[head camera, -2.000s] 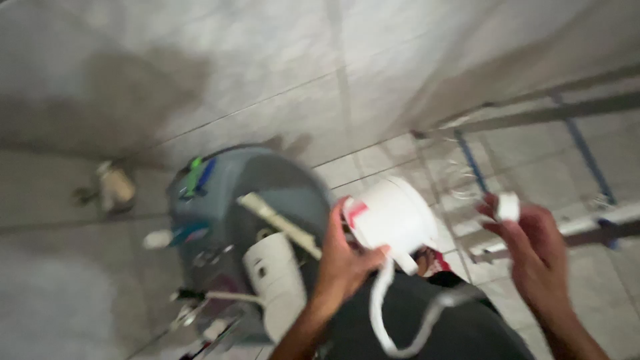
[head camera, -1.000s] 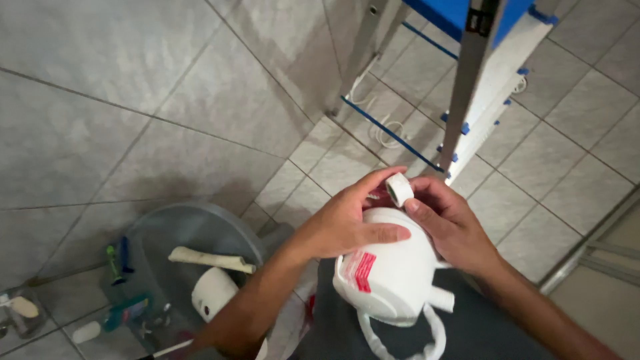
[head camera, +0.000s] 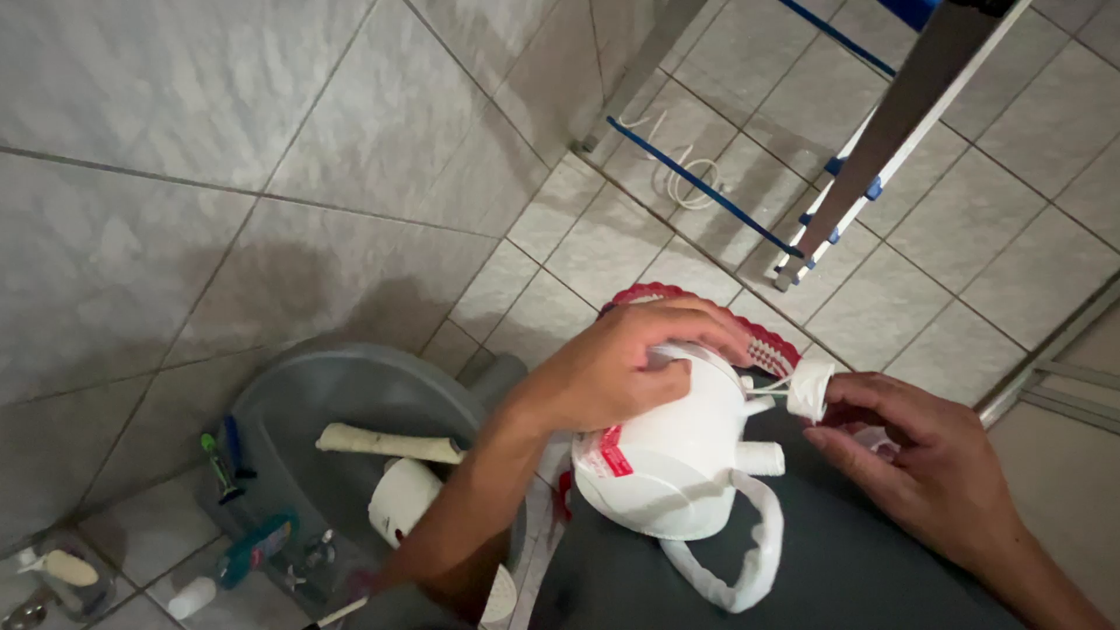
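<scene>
A white plastic electric shower head (head camera: 656, 459) with a red and white label rests over my dark-clothed lap. My left hand (head camera: 626, 359) grips its top rim. From its side come a threaded inlet stub (head camera: 759, 458) and a loop of white wrapped tubing or cable (head camera: 757, 560). Right of it, my right hand (head camera: 901, 472) holds a small white ring-like roll, perhaps tape (head camera: 810, 389), between thumb and fingers. Thin pale wires run between the unit and this roll.
At lower left a grey washbasin (head camera: 350, 359) holds a white cylindrical part (head camera: 407, 499) and an off-white tube (head camera: 385, 442). Razors (head camera: 219, 468) lie on its rim. A stepladder (head camera: 866, 157) stands upper right, near a coiled white cable (head camera: 693, 184) on the floor.
My right hand has moved away from the unit to the right with the white roll. My left hand stays on the unit. The view has shifted.
</scene>
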